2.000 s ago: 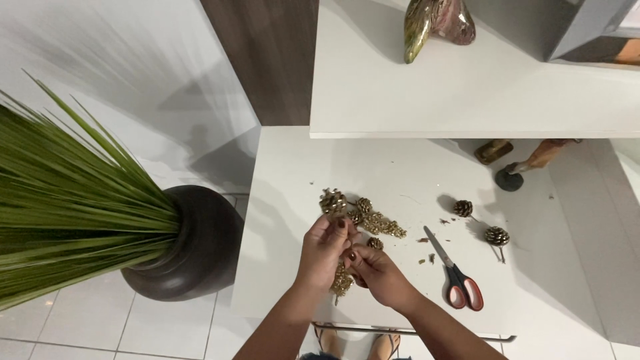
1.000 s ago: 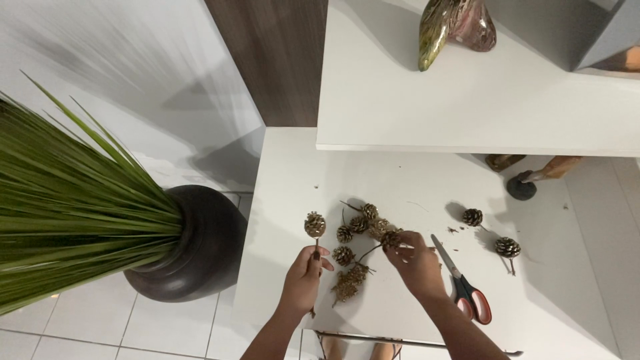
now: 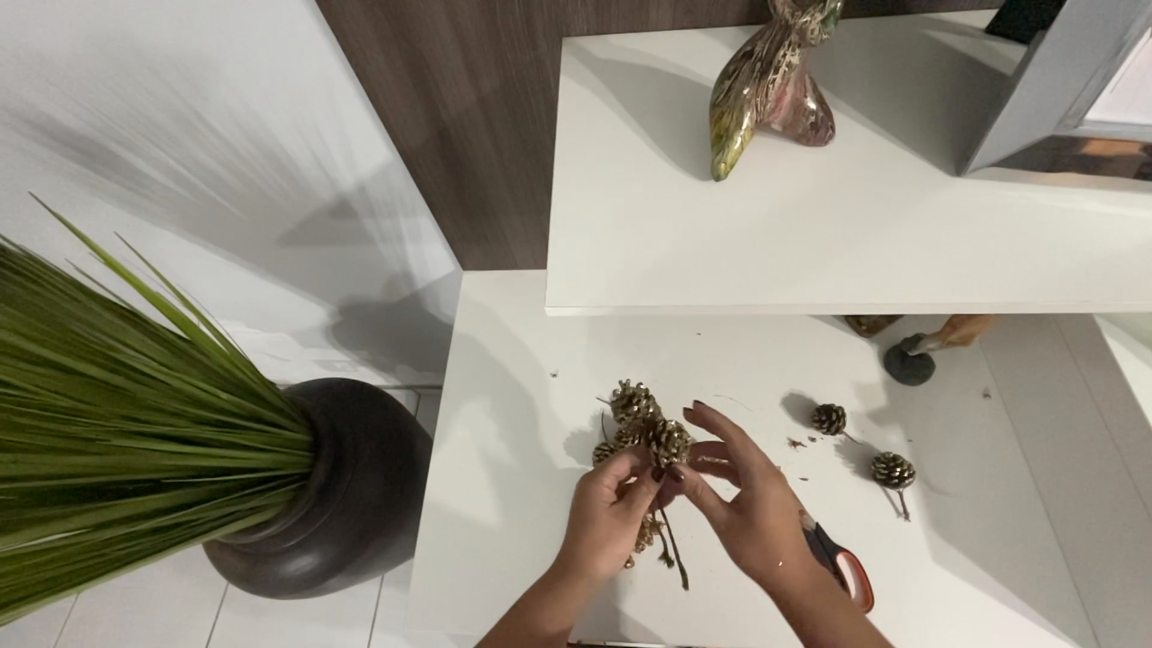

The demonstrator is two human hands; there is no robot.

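My left hand (image 3: 607,517) pinches a gold-tinted pine cone (image 3: 670,442) near its base, with its thin stem hanging down between the hands. The fingertips of my right hand (image 3: 751,499) meet the same cone from the right, thumb against the stem area. Behind the held cone, more pine cones (image 3: 634,401) lie bunched together, partly hidden by the fingers. Gold glittery sprigs (image 3: 644,535) show below my left fingers. Scissors with black and red handles (image 3: 844,567) lie under my right forearm, their blades mostly hidden.
Two loose pine cones (image 3: 893,471) lie right on the white surface (image 3: 504,432) among brown scraps. A white shelf (image 3: 810,261) overhangs the back, bearing a glossy ornament (image 3: 774,94) and a picture frame (image 3: 1017,117). A dark vase (image 3: 342,504) with long green leaves stands left.
My left hand held a cone upright at the left, apart from my right hand, one second ago. Both hands have come together at a cone over the bunch.
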